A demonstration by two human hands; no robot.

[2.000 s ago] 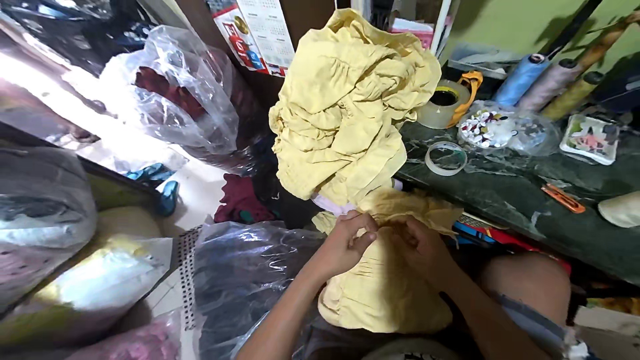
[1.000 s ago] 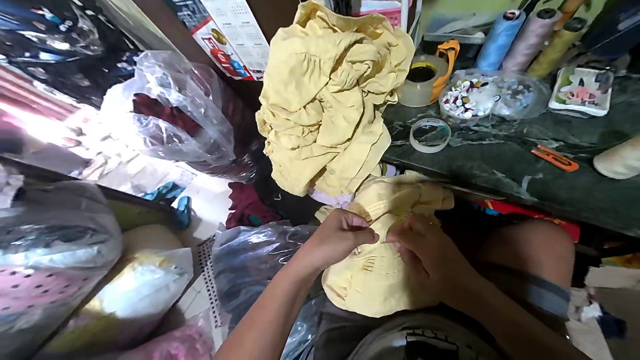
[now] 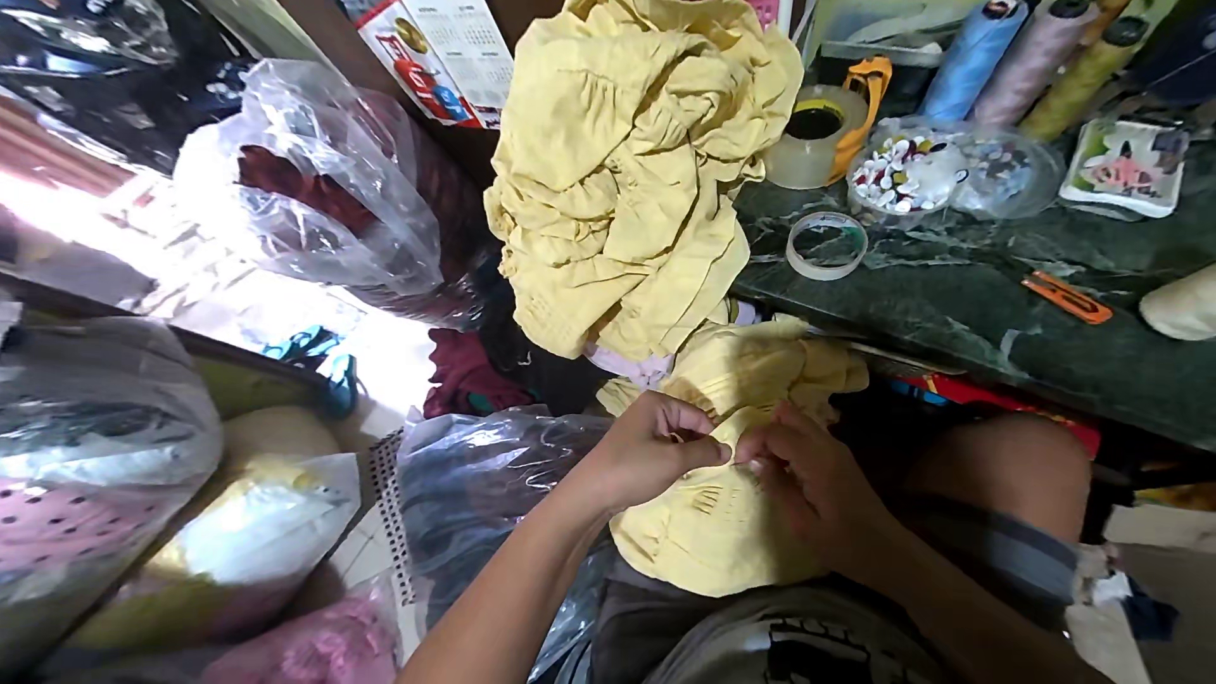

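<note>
A yellow gathered garment (image 3: 722, 532) lies across my lap. My left hand (image 3: 665, 446) pinches its fabric between thumb and fingers, near the garment's middle. Close beside it on the right, my right hand (image 3: 798, 465) also grips the fabric with its fingertips, partly in shadow. Whether a small thing is between the fingertips cannot be told. Just beyond my hands rises a large heap of yellow garments (image 3: 627, 180), crumpled together, with shirred stitching showing in places.
On the dark green marble counter (image 3: 940, 304) are a tape roll (image 3: 826, 245), a tape dispenser (image 3: 817, 133), a tub of buttons (image 3: 902, 171), an orange thread snipper (image 3: 1066, 296) and thread cones (image 3: 974, 57). Plastic bags of fabric (image 3: 313, 190) stand at left; another bag (image 3: 494, 494) lies beside my lap.
The garment on my lap has been shifted and turned under my hands, and its shirred rows now show below my fingertips. Both hands stay close together on the cloth.
</note>
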